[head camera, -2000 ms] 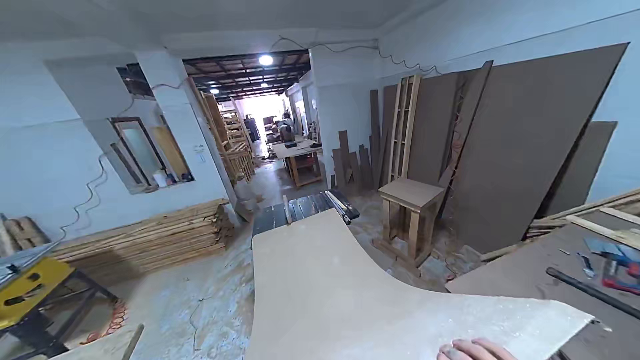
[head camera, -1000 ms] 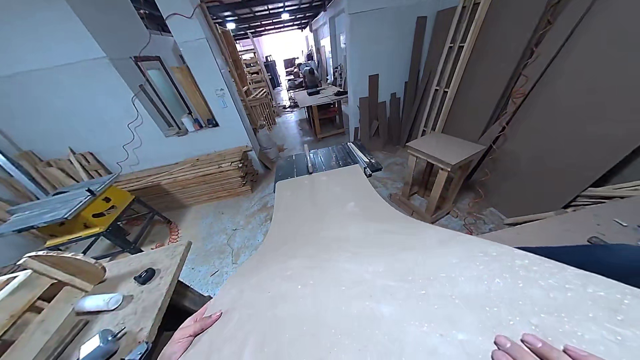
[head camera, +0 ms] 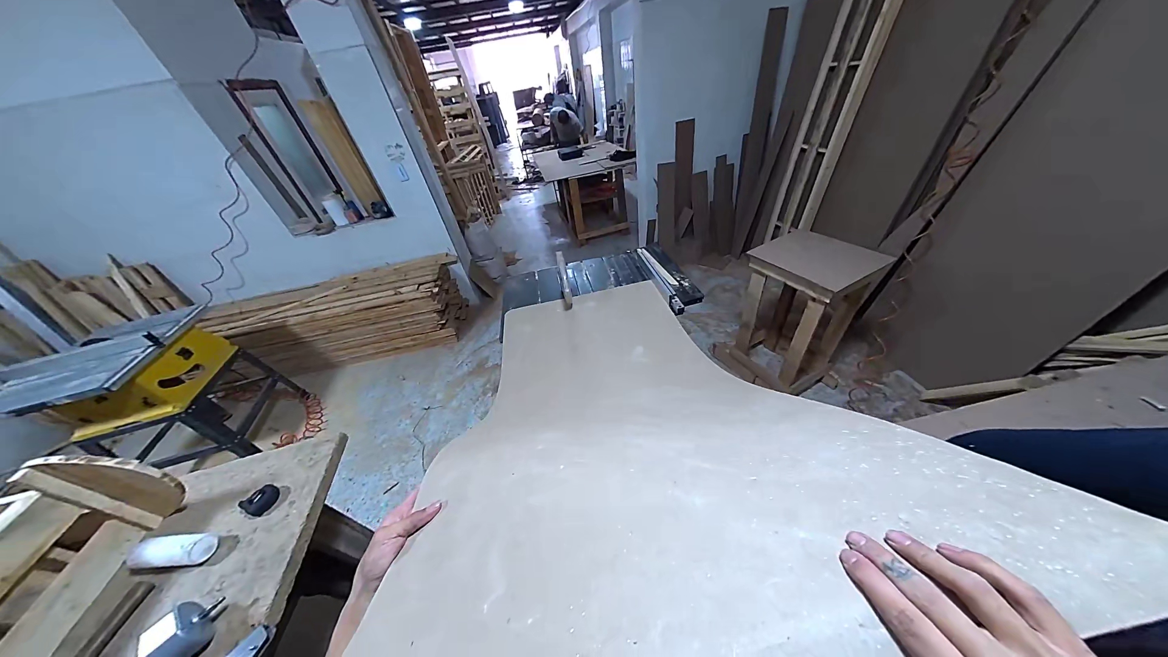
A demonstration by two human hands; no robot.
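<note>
A large pale wooden panel [head camera: 639, 474] with curved side edges fills the lower middle, its narrow end lying on the dark ribbed table of a saw [head camera: 593, 274]. Near that end a thin wooden strip [head camera: 565, 281] stands up. My left hand [head camera: 394, 543] grips the panel's left edge, thumb on top and the fingers hidden below. My right hand [head camera: 958, 593] lies flat on the panel's right part, fingers slightly spread, holding nothing. Small white specks dot the surface around it.
At left are a workbench [head camera: 301, 511] with a white bottle [head camera: 173, 550] and a power tool [head camera: 178, 630], a yellow table saw [head camera: 173, 374] and stacked boards [head camera: 365, 306]. A wooden stand [head camera: 812, 274] is right of the panel; large brown sheets [head camera: 1031, 219] lean behind. A person [head camera: 564, 123] is far back.
My left hand, not in view two seconds ago, now shows at the panel's left edge. The view has turned, bringing the left workbench in. The panel's narrow end still lies on the saw table.
</note>
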